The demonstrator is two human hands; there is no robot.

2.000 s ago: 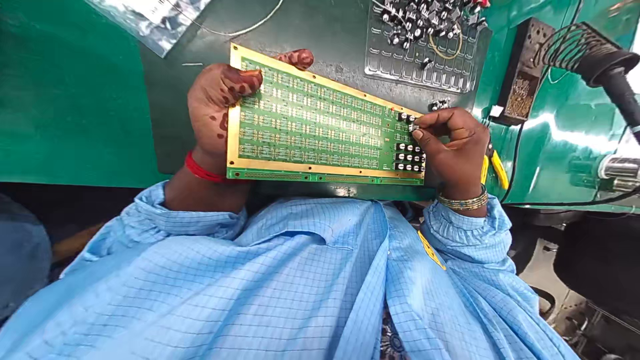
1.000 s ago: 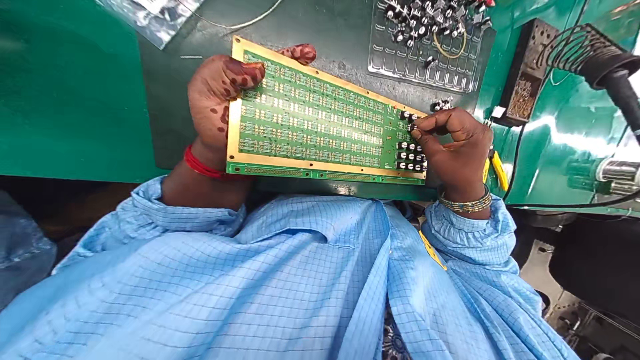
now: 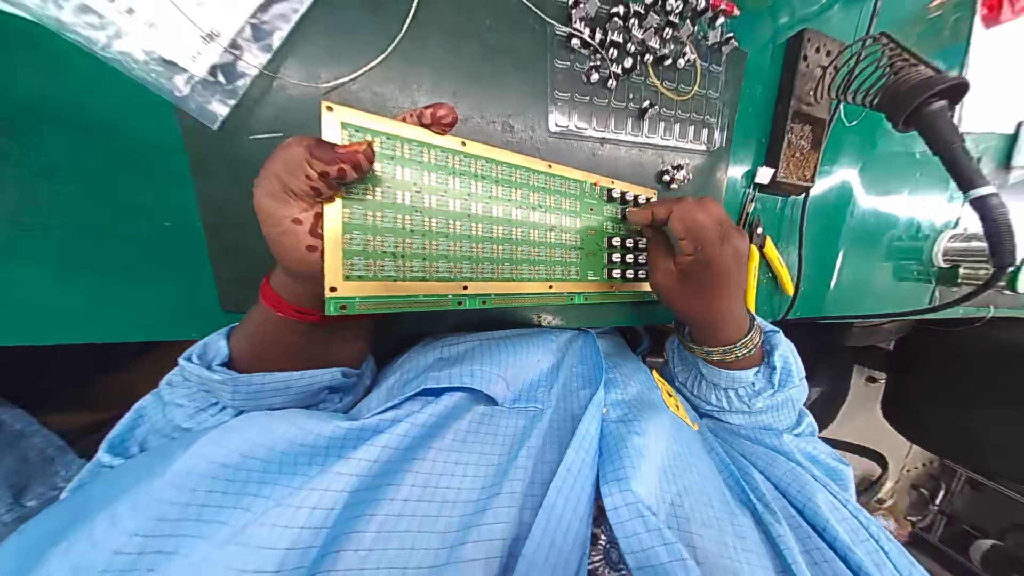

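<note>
My left hand [image 3: 300, 200] grips the left end of a green printed circuit board [image 3: 464, 216] with a gold-coloured border, its thumb on the top face and a fingertip showing past the far edge. At the board's right end sit rows of small black components with round silvery tops [image 3: 630, 258]. My right hand [image 3: 696, 252] has its thumb and forefinger together at one of the upper rows, on or around a small black component [image 3: 626, 214]; the fingers partly hide it. Just beyond the board's right corner lies a small cluster of similar components [image 3: 675, 174].
A clear plastic tray [image 3: 640, 136] with many loose components stands at the back. To the right are yellow-handled cutters [image 3: 773, 264], a soldering iron [image 3: 944, 136] in a coil holder and a solder reel [image 3: 960, 250]. A silvery bag [image 3: 216, 88] lies back left.
</note>
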